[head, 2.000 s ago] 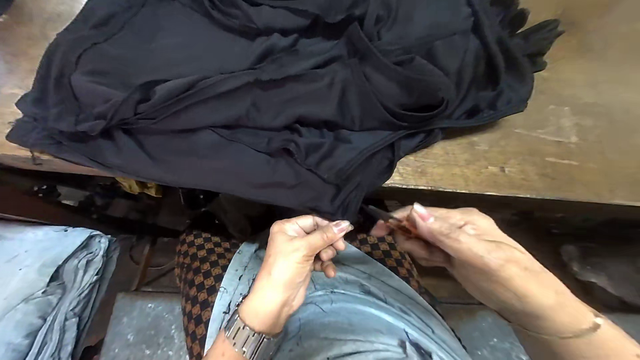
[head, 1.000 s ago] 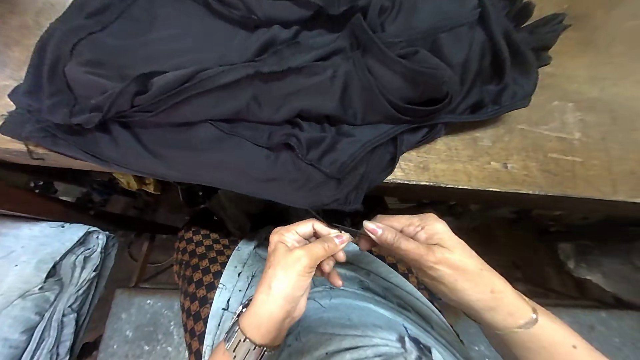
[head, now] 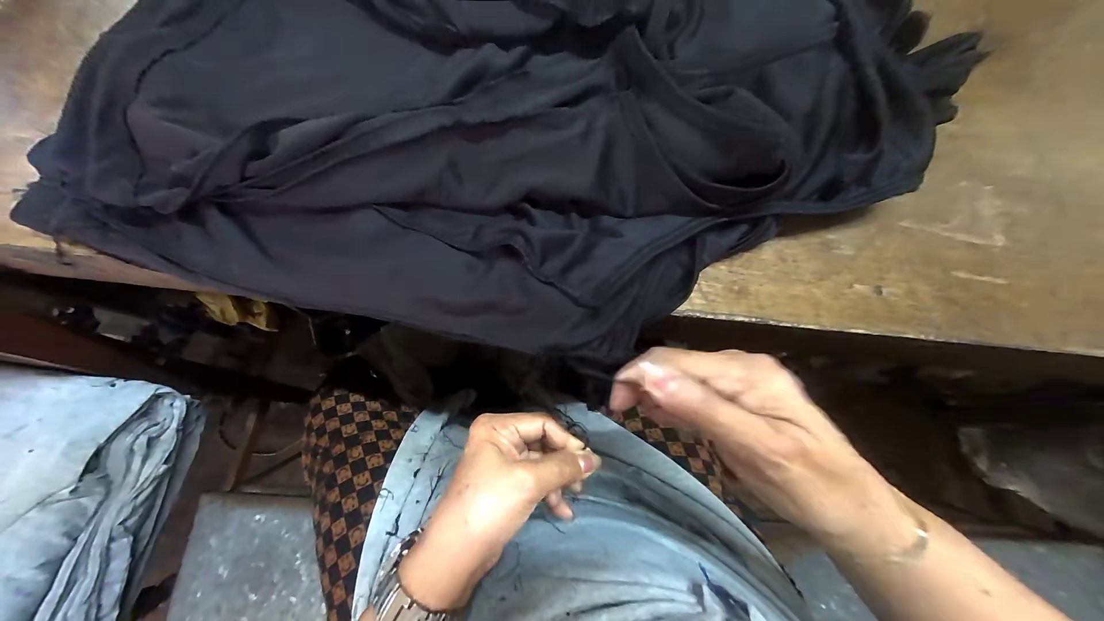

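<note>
A dark, thin-fabric garment [head: 483, 190] lies heaped on the wooden table, its lower edge hanging over the front. My left hand [head: 526, 474] is over my lap, thumb and index fingertip pinched together; whether a thread is between them is too small to tell. Near the garment's hanging corner is my right hand [head: 681, 397], blurred, with thumb and fingers close together. A thin dark thing shows faintly at its fingertips, but what it is cannot be told. A light blue cloth [head: 586, 552] with dark thread bits covers my lap.
The wooden table [head: 975, 259] has its front edge just beyond my hands. Folded light blue fabric [head: 78, 483] lies at the left. A yellowish cloth [head: 237, 310] shows beneath the table edge. Patterned brown-and-black clothing [head: 354, 483] covers my legs.
My hands were nearly touching one second ago, with a thin dark thing between them; now they are apart. The right hand has moved up toward the garment's corner.
</note>
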